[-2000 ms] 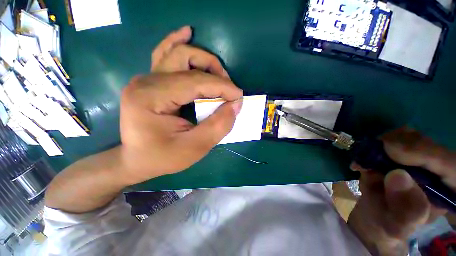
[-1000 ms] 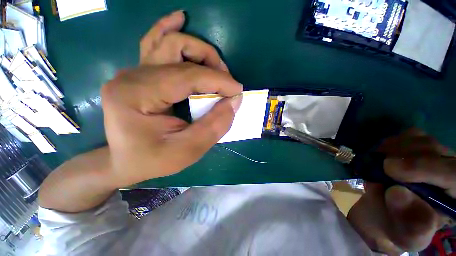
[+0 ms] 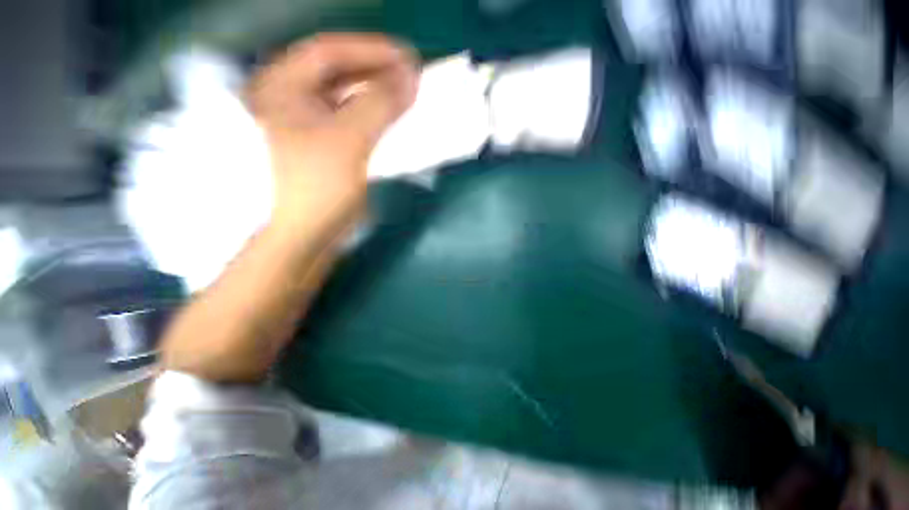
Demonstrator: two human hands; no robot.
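Observation:
The picture is strongly blurred. A phone unit with a plain silver-white end (image 3: pixel 546 100) and a white LCD module (image 3: pixel 434 122) over its left part lies at the top centre. My left hand (image 3: pixel 334 95) is at the LCD module's left end, fingers curled; blur hides whether it grips the module. My right hand (image 3: pixel 865 483) is dark and cut off at the lower right corner. It holds the soldering iron (image 3: pixel 772 386), its barrel pointing up and left, away from the phone unit. A thin strand of solder wire (image 3: pixel 530 400) lies on the green mat.
Several other phone units (image 3: pixel 743 264) lie in slanted rows at the upper right. A blurred white pile of LCD modules (image 3: pixel 194 174) is at the left, partly behind my left forearm. A small solder spool (image 3: pixel 128 334) is at the far left.
The view has swung. My left hand and the phone unit have moved up and away from the wire strand. The iron has left the flex cable and moved to the lower right.

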